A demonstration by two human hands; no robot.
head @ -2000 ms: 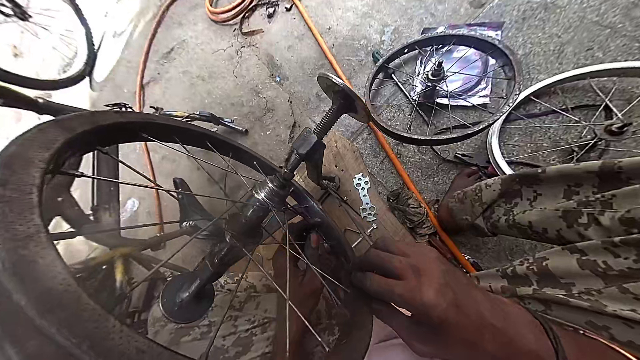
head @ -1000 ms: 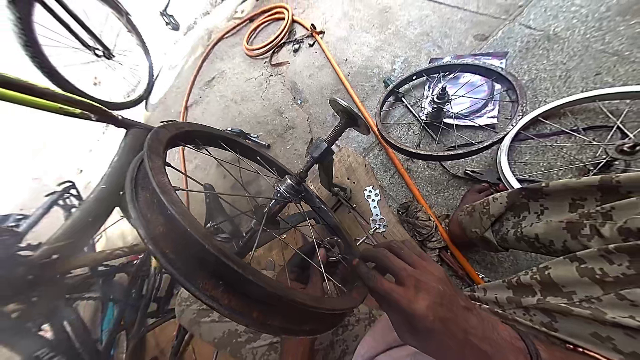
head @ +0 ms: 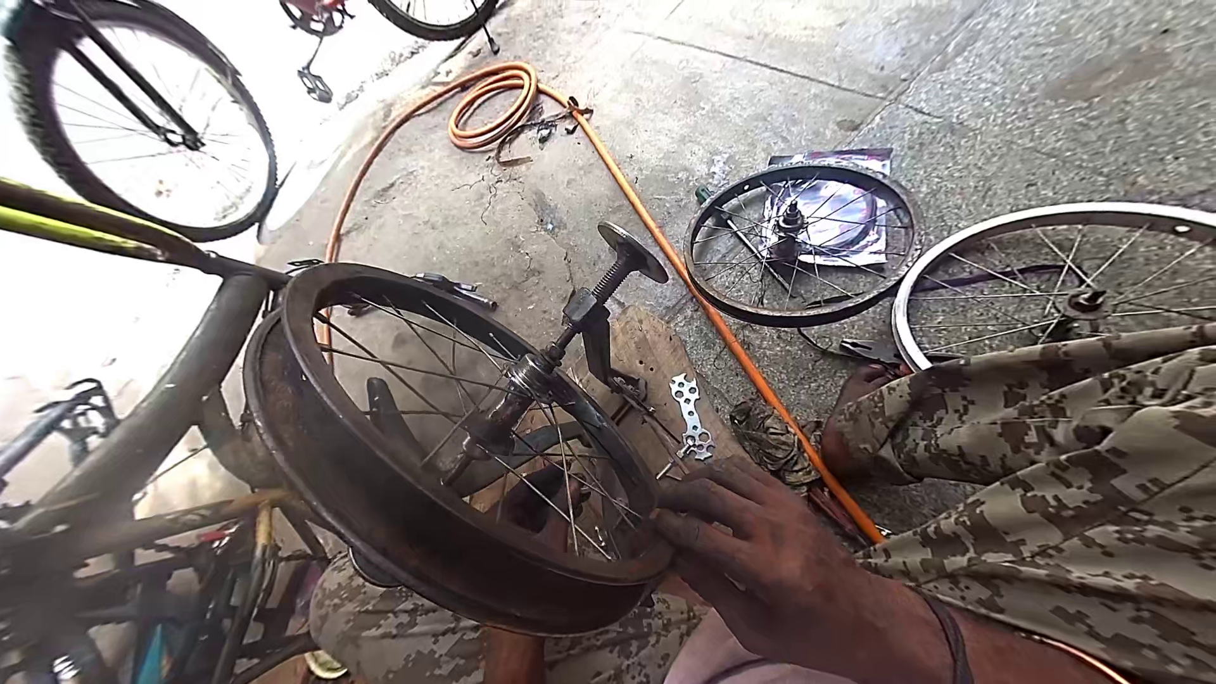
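Observation:
A dark, rusty bicycle wheel rim [head: 408,513] with spokes and a hub [head: 527,380] stands tilted before me, mounted on a threaded metal stand or clamp [head: 603,290] with round end discs. My right hand [head: 769,556] rests its fingertips on the rim's lower right edge. Behind the spokes, near the lower part of the rim, is my left hand [head: 546,503], partly hidden; its fingers are bent by the spokes. A flat multi-hole bicycle spanner [head: 691,418] lies on a worn wooden board [head: 646,351] just beyond my right hand.
An orange hose [head: 627,185] runs across the concrete floor, coiled at its far end. At the right lie a small black spoked wheel [head: 803,318] over a plastic packet [head: 869,242] and a silver rim [head: 907,313]. Bicycle frames [head: 161,389] crowd the left; pliers [head: 869,351] lie near my foot.
The rim appears tilted differently from two seconds ago. My right hand stays at its lower right edge. The view has shifted, showing more of the left side and the hose coil.

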